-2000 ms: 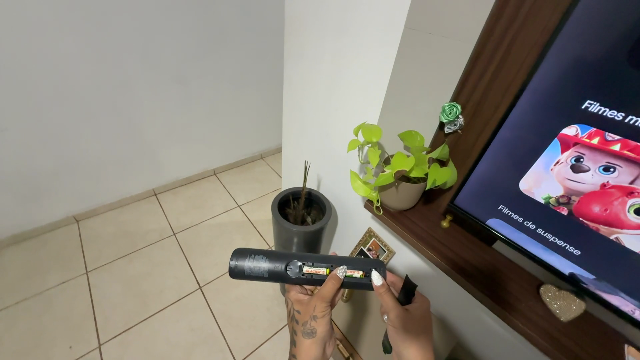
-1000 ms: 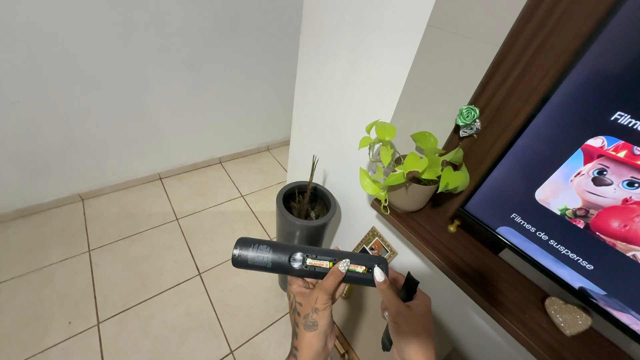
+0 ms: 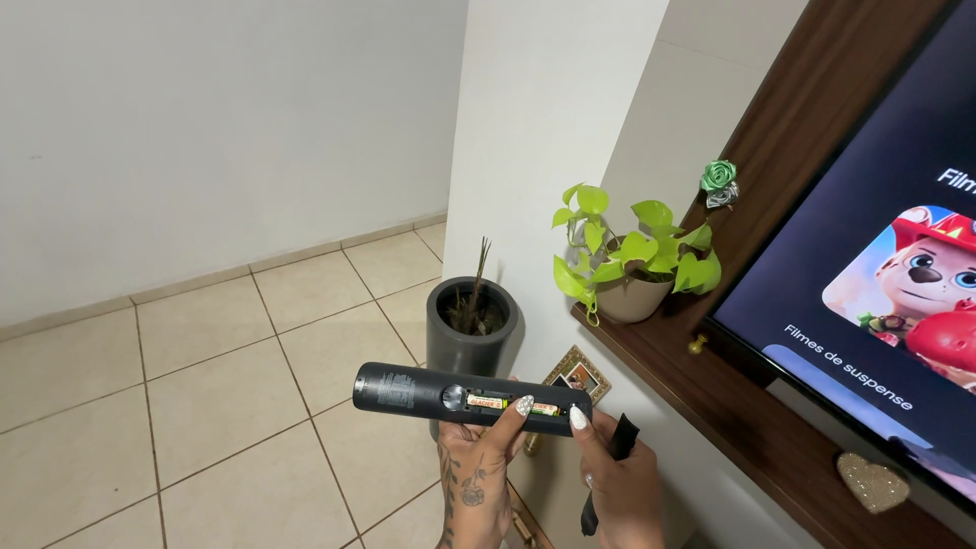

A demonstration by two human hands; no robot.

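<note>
A black remote control [image 3: 427,393] lies back side up in my left hand [image 3: 480,465], its battery compartment uncovered. My left thumb presses on the two small batteries [image 3: 486,402] that sit end to end in the compartment. My right hand [image 3: 621,480] is at the remote's right end, thumb tip on the edge of the compartment. Held in the palm and fingers of that same hand is a black battery cover [image 3: 624,436], partly hidden by the hand.
On the right, a dark wooden panel and shelf [image 3: 732,404] carry a television [image 3: 839,191], a potted plant [image 3: 629,293] and a glittery heart [image 3: 873,482]. Beyond the remote stand a tall dark planter [image 3: 465,351] on the tiled floor and a gilded picture frame [image 3: 598,366].
</note>
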